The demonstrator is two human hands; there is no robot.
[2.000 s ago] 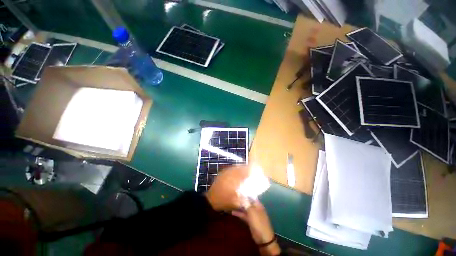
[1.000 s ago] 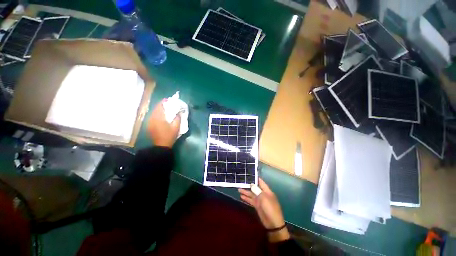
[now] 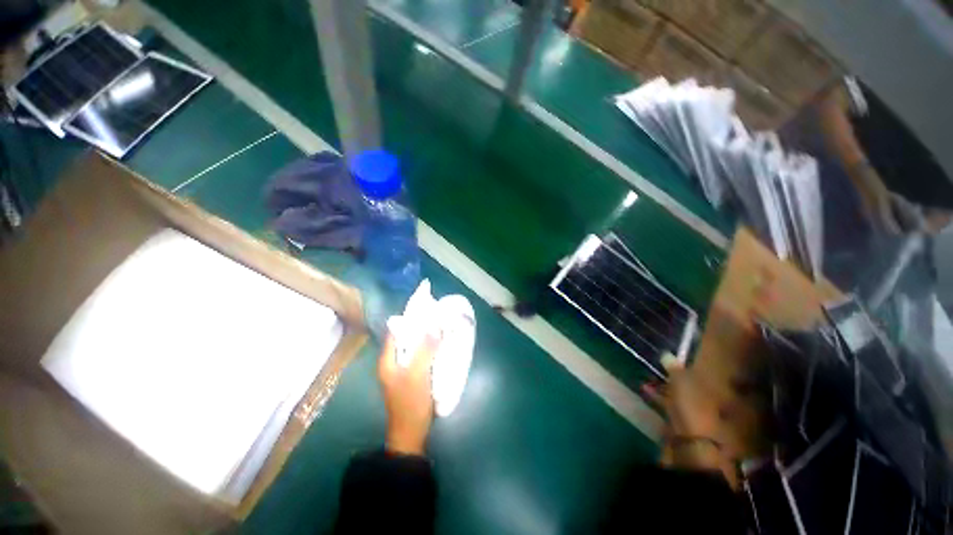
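My left hand (image 3: 405,395) holds a crumpled white rag (image 3: 451,355) above the green bench, between the open carton and the bench's white line. My right hand (image 3: 690,413) is blurred, with its fingers at the near right corner of a dark solar panel (image 3: 627,303). Whether they grip it cannot be told. The panel has a thin white edge and overlaps another panel behind it. A short black lead lies at its left.
The open carton (image 3: 345,303) with a white stack (image 3: 193,361) is at left. Behind it are a blue-capped bottle (image 3: 389,235) and dark cloth (image 3: 314,199). Two panels (image 3: 78,73) lie far left. Fanned white sleeves (image 3: 731,157) and cardboard (image 3: 747,313) with piled panels (image 3: 826,418) are right.
The view has swung left and towards the far side. My right hand has left the panel with bright grid lines, now out of view, for the far panel. My left hand still holds the rag.
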